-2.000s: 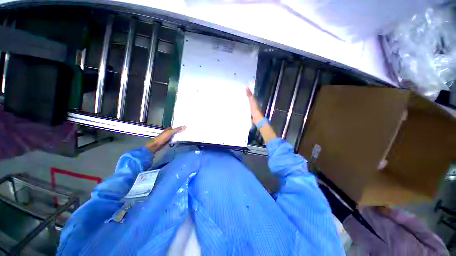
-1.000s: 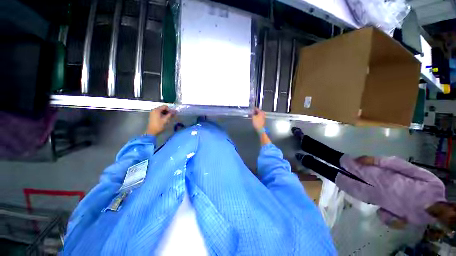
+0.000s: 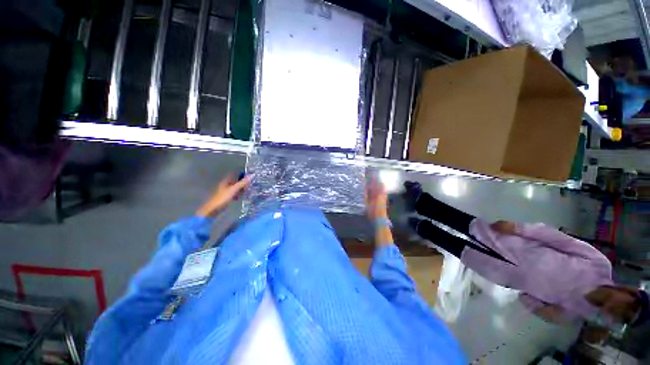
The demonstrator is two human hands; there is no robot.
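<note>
A flat silver-white metal-cased unit (image 3: pixel 311 78) lies on the roller conveyor in front of me. A clear plastic bag (image 3: pixel 306 180) is around it, and its wrinkled end hangs over the near rail towards my body. My left hand (image 3: pixel 229 192) is at the left edge of the bag's end, fingers bent; it seems to hold the plastic. My right hand (image 3: pixel 375 198) is at the right edge of the bag's end, slightly blurred; its grip cannot be told.
An open brown carton (image 3: pixel 463 107) lies on its side on the conveyor to the right. Steel rollers (image 3: pixel 156 64) run left. A crumpled plastic heap (image 3: pixel 536 23) is on the bench. A person in pink (image 3: pixel 552 260) stands at the right. A red frame (image 3: pixel 58 271) is at lower left.
Two seconds ago my hands were on the unit's sides. They have since drawn the clear bag's end out over the near rail and towards me. The person at the right has come more fully into view.
</note>
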